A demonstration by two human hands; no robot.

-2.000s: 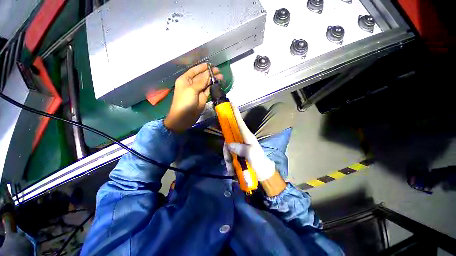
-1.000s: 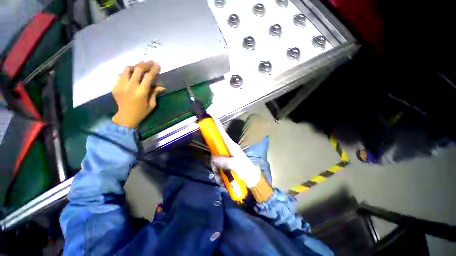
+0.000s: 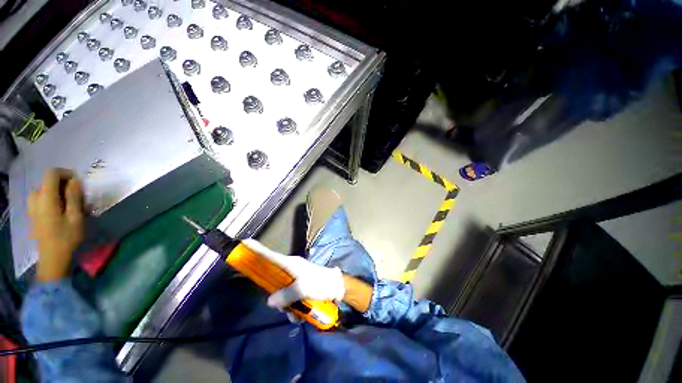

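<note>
A silver-grey metal case (image 3: 142, 135) lies on a dark green board (image 3: 168, 243), its far end at the ball transfer table. My left hand (image 3: 58, 217), bare and blurred, is on the top of the case near its left end. My right hand (image 3: 318, 283), in a white glove, holds the orange electric screwdriver (image 3: 258, 268). Its bit points up and left over the green board and does not touch the case. A red pad (image 3: 97, 258) shows beside the case's near side.
The ball transfer table (image 3: 235, 86) with steel ball units lies beyond the case. A black cord (image 3: 164, 339) runs left from the screwdriver. Another person (image 3: 583, 82) stands at the upper right. Yellow-black tape (image 3: 434, 232) marks the floor. A dark metal frame (image 3: 516, 269) stands at the right.
The view has swung right, so the case sits further left. My left hand has left the screwdriver bit and rests on the case top. The bit has moved away from the case's side.
</note>
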